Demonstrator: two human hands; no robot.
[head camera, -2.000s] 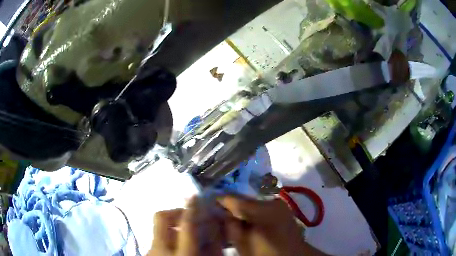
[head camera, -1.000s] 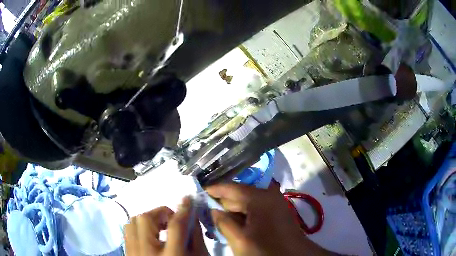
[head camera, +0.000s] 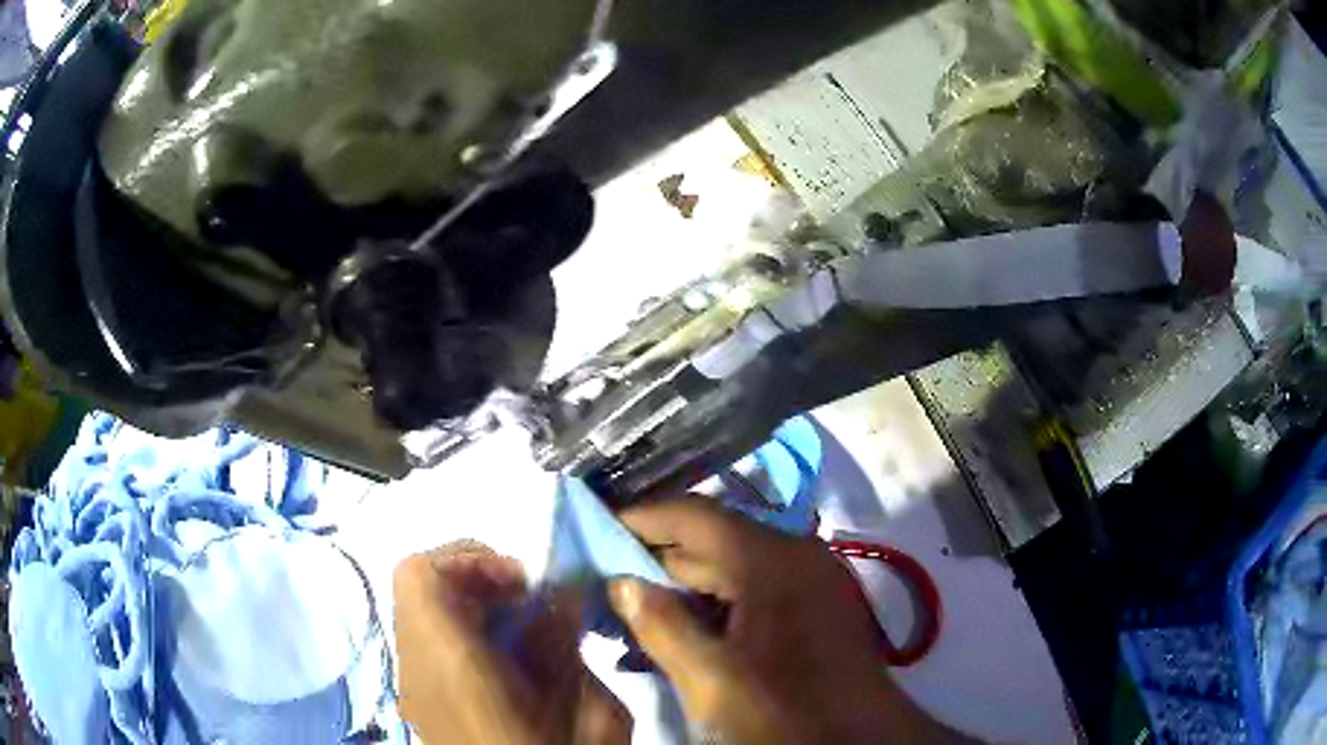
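A light-blue fabric piece (head camera: 597, 536) is pinched between both hands, just below the needle area (head camera: 509, 422) of the sewing machine. My left hand (head camera: 488, 640) grips its left side, slightly blurred. My right hand (head camera: 757, 611) grips its right side, thumb and fingers on the folded edge. The hands hide much of the piece. A blue loop (head camera: 790, 473) shows behind my right hand. Scissors with a red handle loop (head camera: 914, 604) lie partly hidden beside that hand.
The olive-grey machine head (head camera: 335, 131) fills the upper left. White tape (head camera: 1004, 269) runs along the lower arm. A pile of blue pieces (head camera: 189, 597) lies at left. A blue basket (head camera: 1186, 677) with blue pieces stands at lower right. A brown scrap (head camera: 677, 194) lies behind the arm.
The view has shifted, so the machine sits farther right and higher. The blue fabric between my hands now shows more clearly, with its upper part extending towards the needle area.
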